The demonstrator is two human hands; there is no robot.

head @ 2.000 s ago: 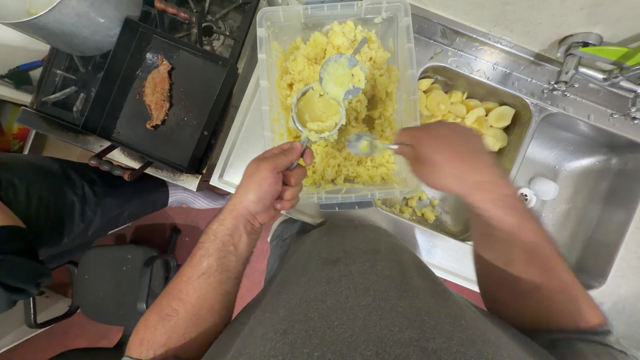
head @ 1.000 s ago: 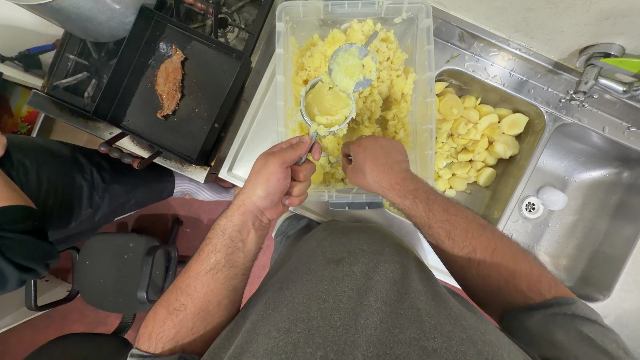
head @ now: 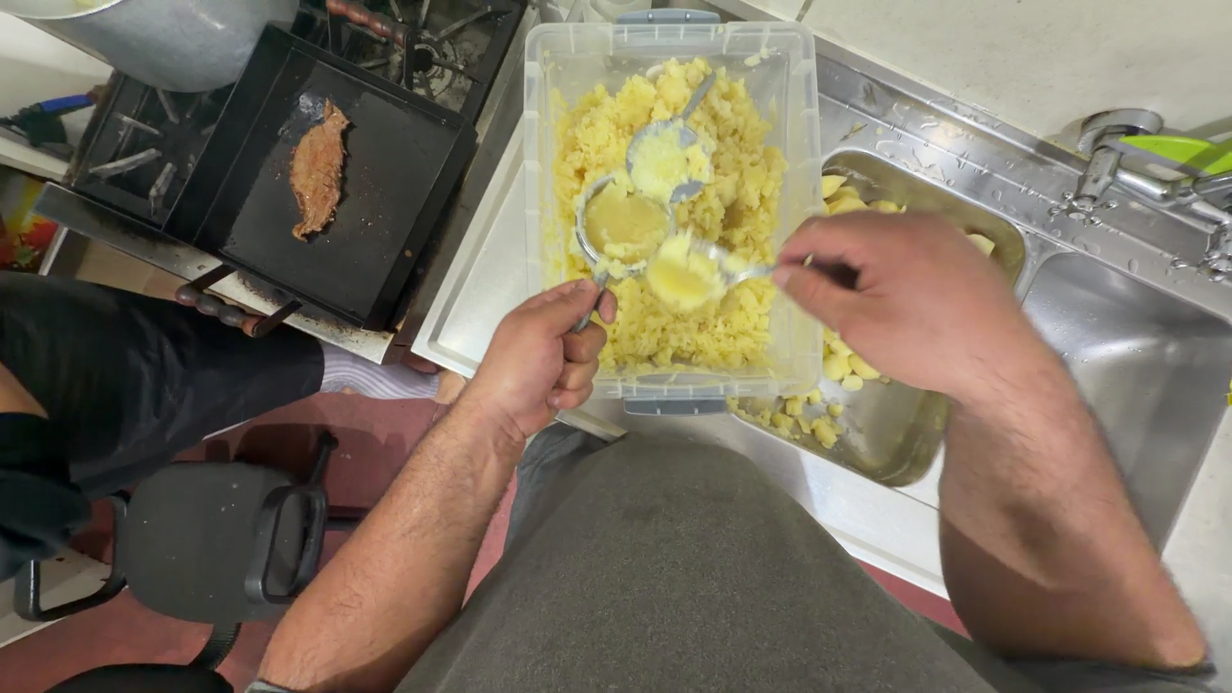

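Note:
My left hand (head: 553,351) is closed on the handle of a potato ricer (head: 626,219), a metal press whose round cup holds smooth yellow potato. The ricer's other round part (head: 666,159), coated in potato, lies open above the cup. Between the fingers of my right hand (head: 885,294) is a metal spoon (head: 736,274), its bowl heaped with potato (head: 683,277) just right of the cup. Below both tools, riced potato (head: 693,337) fills much of a clear plastic tub (head: 799,337).
Peeled potatoes (head: 847,366) lie in the left sink basin (head: 905,443), beside a second basin (head: 1136,356) and tap (head: 1107,164). At left, a griddle pan (head: 385,192) with browned meat (head: 320,173) sits on the stove. Another person's leg (head: 164,375) is near an office chair (head: 207,539).
My right hand has moved from low over the tub to its right side, and the spoon now carries potato. My left hand keeps its hold on the ricer.

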